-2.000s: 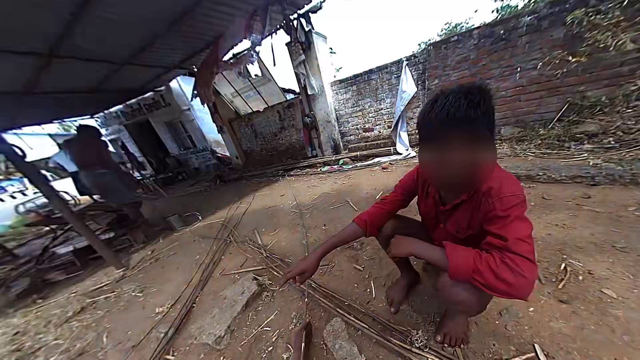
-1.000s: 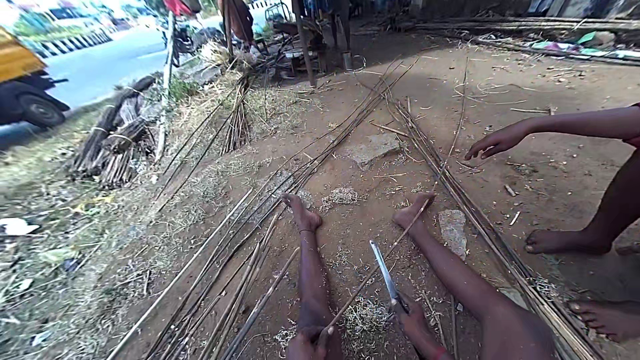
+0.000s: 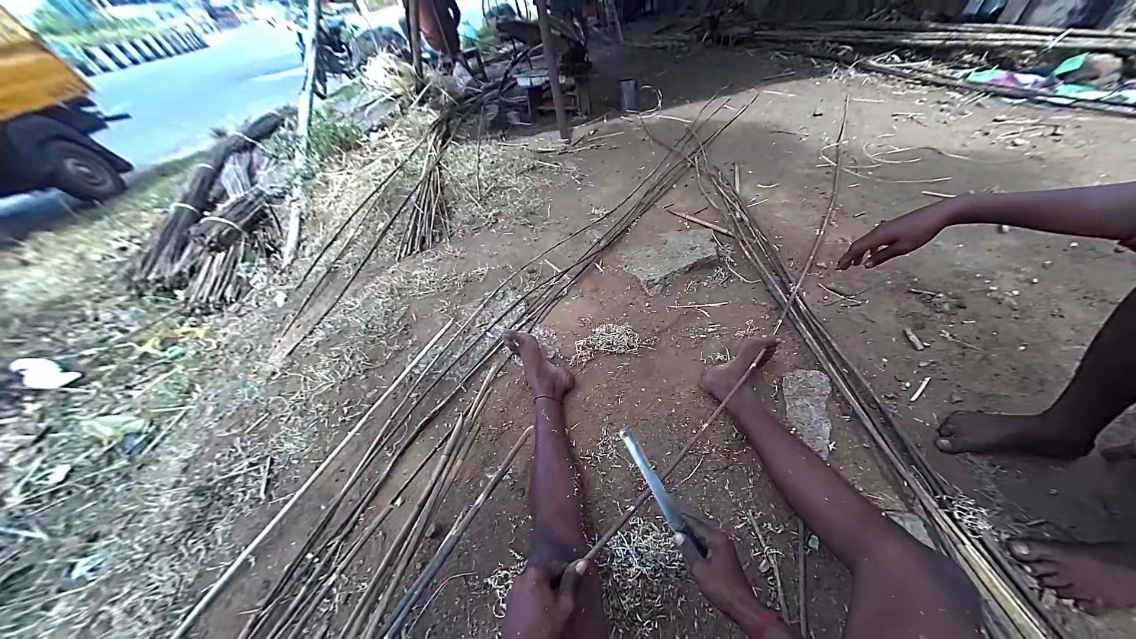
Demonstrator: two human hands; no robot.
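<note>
My left hand (image 3: 548, 596) grips the near end of a long thin stick (image 3: 701, 430), which slants up and away to the right, passing over my right foot. My right hand (image 3: 721, 568) holds a knife (image 3: 655, 475) by its dark handle. The pale blade points up and to the left, and crosses the stick between my hands; whether it touches the stick I cannot tell. Wood shavings (image 3: 643, 555) lie on the ground below the knife. My bare legs stretch out on both sides of the stick.
Long thin sticks (image 3: 399, 444) lie to the left, with another row of sticks (image 3: 825, 355) to the right. Beside that row are a person's hand (image 3: 901, 235) and bare feet. Flat stones (image 3: 670, 257) lie ahead. Tied bundles (image 3: 204, 213) and a yellow vehicle (image 3: 40, 80) are at the left.
The view has swung down from the crouching person and the yard to my own legs and hands. Since one second ago, my hands have kept hold of the stick and the knife.
</note>
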